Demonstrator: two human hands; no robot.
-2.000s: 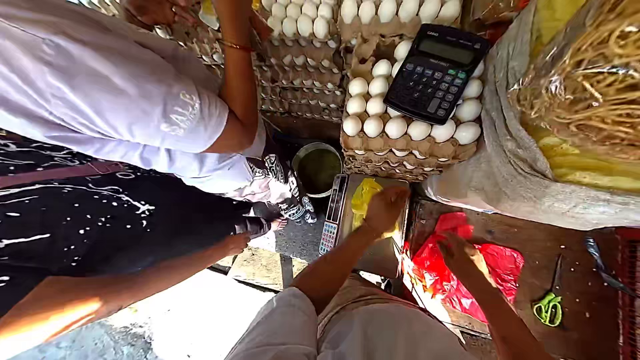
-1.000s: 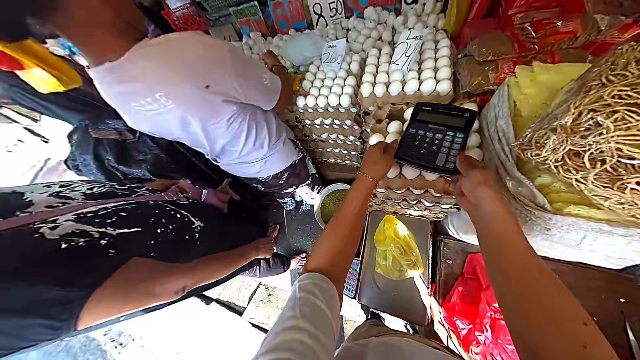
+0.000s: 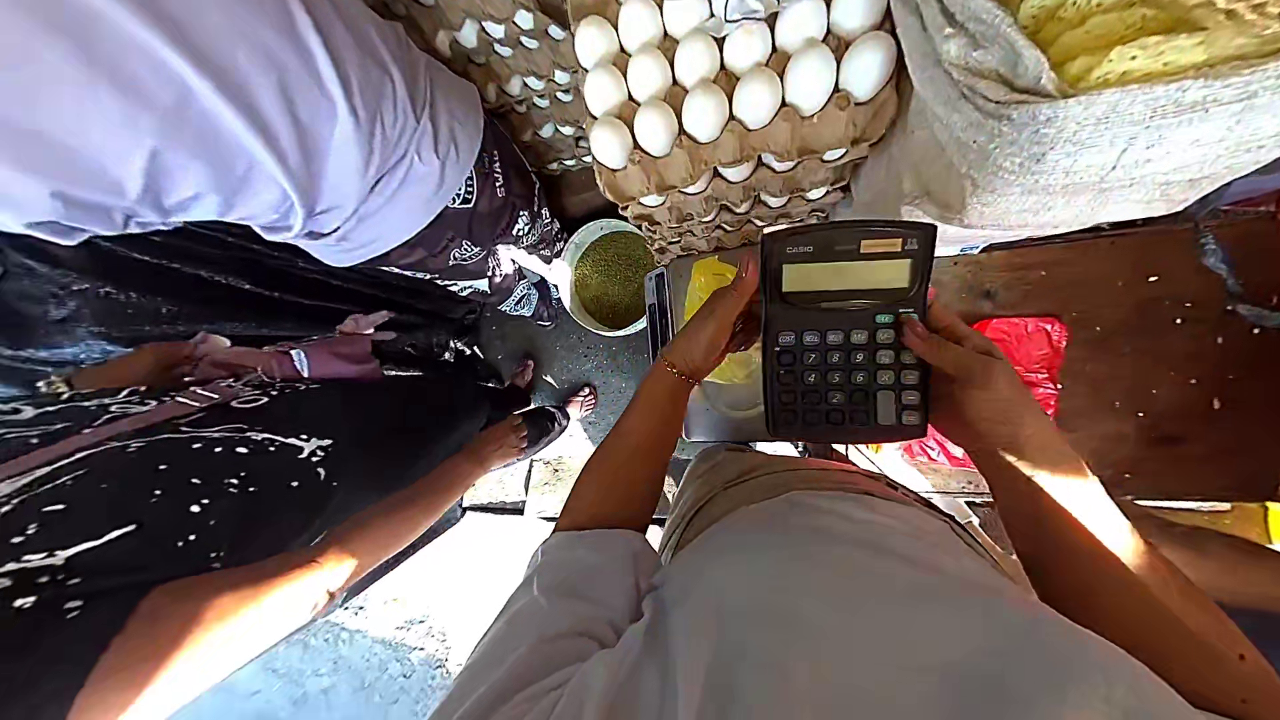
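A black Casio desk calculator [image 3: 848, 330] is held up in front of my body, its keys and display facing me. My left hand [image 3: 718, 325] grips its left edge, with a thin beaded bracelet at the wrist. On the right edge is my right hand [image 3: 965, 375], its thumb over the upper right keys. Behind my left hand lies a yellow plastic bag [image 3: 708, 285] on the metal plate of a scale [image 3: 705, 425]. A red plastic bag [image 3: 1030, 355] lies partly behind my right hand.
Stacked cardboard trays of white eggs [image 3: 740, 140] stand ahead, beside a woven sack [image 3: 1050, 160] at the right. A bucket of green grains [image 3: 610, 278] is left of the scale. Two other people stand at the left. A wooden surface [image 3: 1130, 400] extends to the right.
The calculator, on top of the eggs two seconds ago and between both hands one second ago, is now held closer to my body. The view has tilted down.
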